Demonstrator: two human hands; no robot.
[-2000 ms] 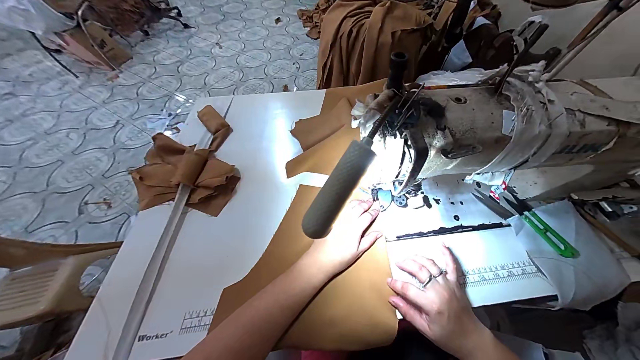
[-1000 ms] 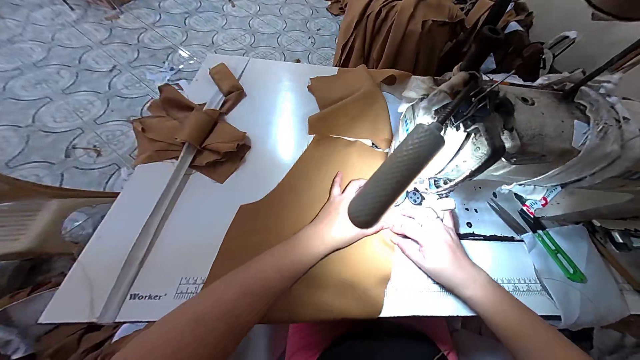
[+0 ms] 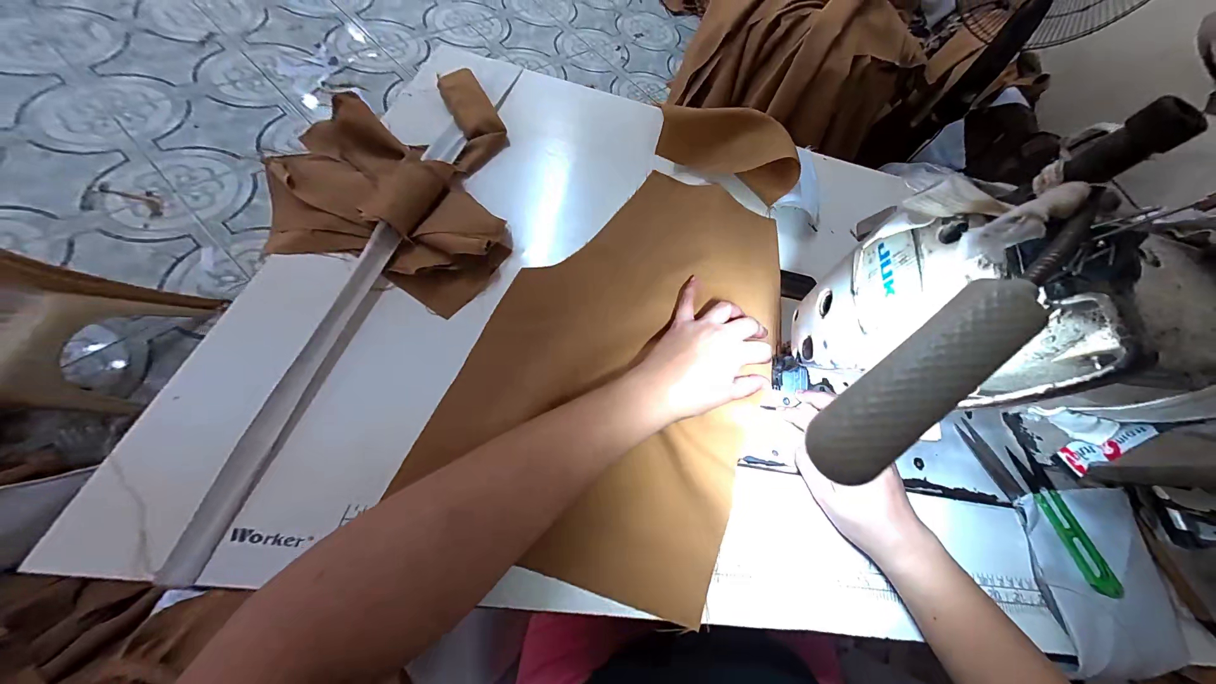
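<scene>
A large piece of brown fabric (image 3: 608, 351) lies on the white sewing table (image 3: 332, 475), its right edge beside the needle area of the industrial sewing machine (image 3: 883, 275). My left hand (image 3: 708, 361) rests on this fabric, fingers spread, close to the presser foot (image 3: 790, 375). My right hand (image 3: 855, 484) is just right of the fabric edge, its fingertips near the foot; the machine's grey padded lever (image 3: 931, 380) hides part of it, so its grip cannot be made out. The fabric's far end folds over in a curl (image 3: 741, 142) at the table's back edge.
A bundle of brown fabric pieces (image 3: 389, 199) lies across a raised strip on the table's left. Green-handled thread snips (image 3: 1078, 541) sit on white cloth at the right. More brown fabric (image 3: 798, 66) hangs behind the table. A chair (image 3: 85, 332) stands at the left.
The large fabric has shifted along the needle area, and its far end now curls over. My right hand has moved from the table to beside the foot since two seconds ago. The view has shifted.
</scene>
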